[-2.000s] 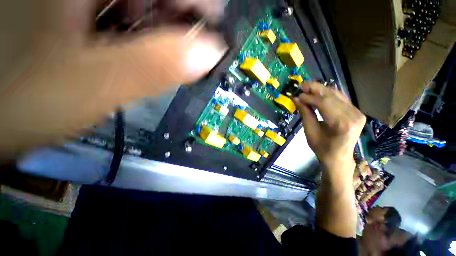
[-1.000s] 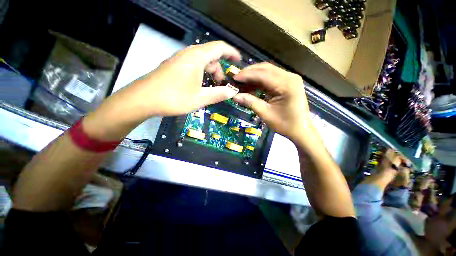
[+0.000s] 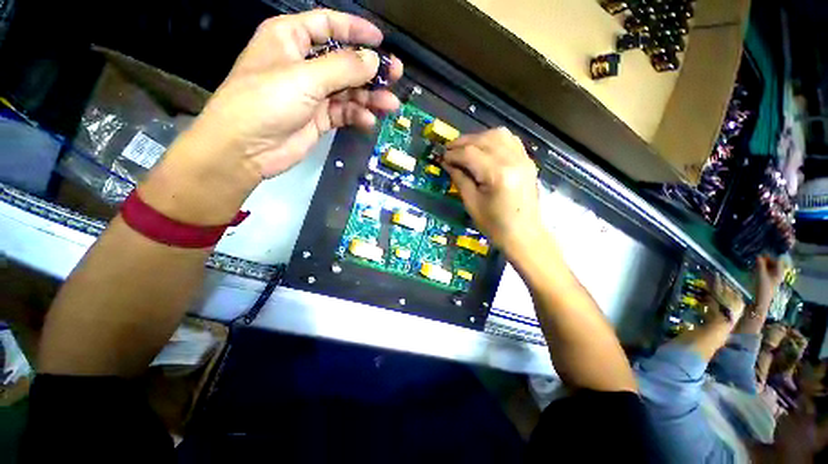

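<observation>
A black carrier (image 3: 318,249) lies on the conveyor and holds green circuit boards (image 3: 386,237) with yellow blocks on them. My left hand (image 3: 300,91) is raised above the carrier's upper left, fingers curled around dark chokes (image 3: 377,71); their number cannot be told. My right hand (image 3: 495,181) is over the upper board, its fingertips pinched on a small dark choke (image 3: 436,152) at the board's surface. The fingers partly hide this choke and the board's right part. A red band is on my left wrist.
A cardboard box (image 3: 581,100) with dark chokes stands behind the line. Wire leads (image 3: 763,213) lie right of it. A carton with a clear bag (image 3: 109,149) is at the left. Silver conveyor rails (image 3: 436,340) run along the front. Another person's hands (image 3: 722,304) work over a board at the right.
My hands have moved apart from their meeting point over the boards. The left went up and left with chokes; the right is now lower at the upper board with a choke at its fingertips.
</observation>
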